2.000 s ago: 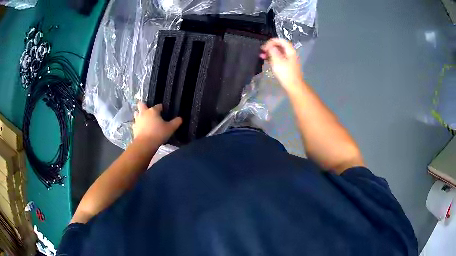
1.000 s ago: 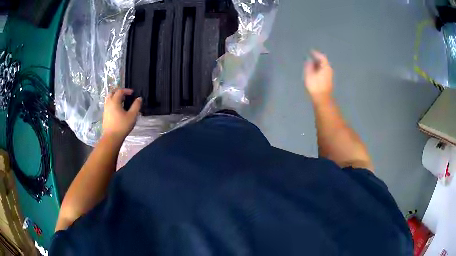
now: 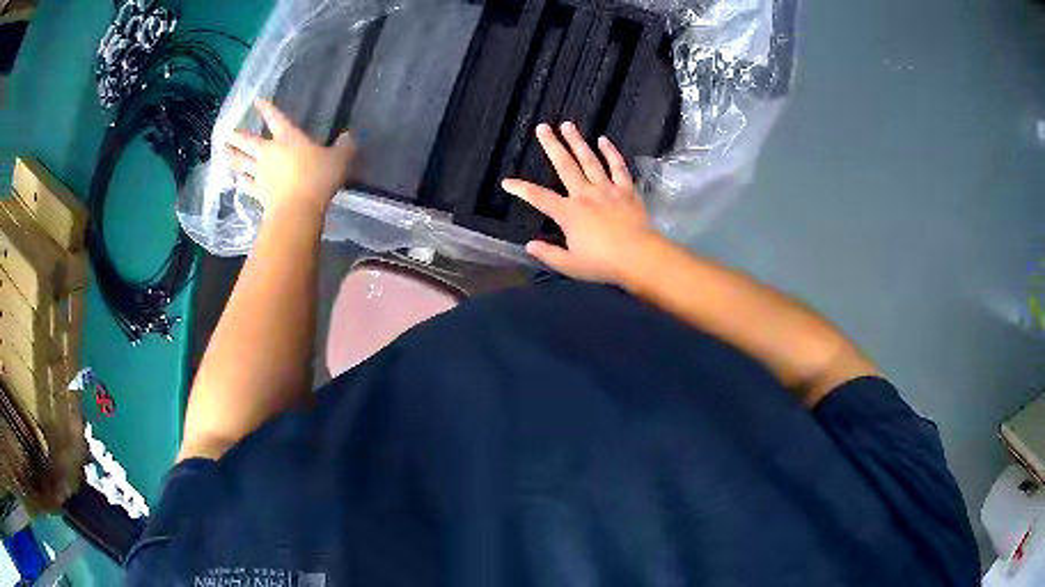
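A large clear poly bag (image 3: 733, 126) stands in front of me, its mouth open around black foam. Slotted black foam trays (image 3: 493, 138) lie in its right part, and a flat, plain black foam piece (image 3: 407, 98) lies to their left. My right hand (image 3: 590, 212) rests with spread fingers on or just over the slotted foam near its front edge. My left hand (image 3: 287, 161) is at the bag's left rim, fingers apart, over the plastic and the foam's edge. Whether it touches the plastic is unclear.
A pink stool seat (image 3: 384, 310) is between the bag and my body. The green bench (image 3: 143, 241) at left carries a black cable coil (image 3: 97, 218), red-handled scissors (image 3: 104, 399) and brown cardboard pieces (image 3: 40, 310). Grey floor (image 3: 871, 206) lies at right.
My right hand has come from over the floor onto the slotted foam. My left hand has moved to the bag's left rim. Flat foam now shows left of the slotted pieces, and the stool has come into view.
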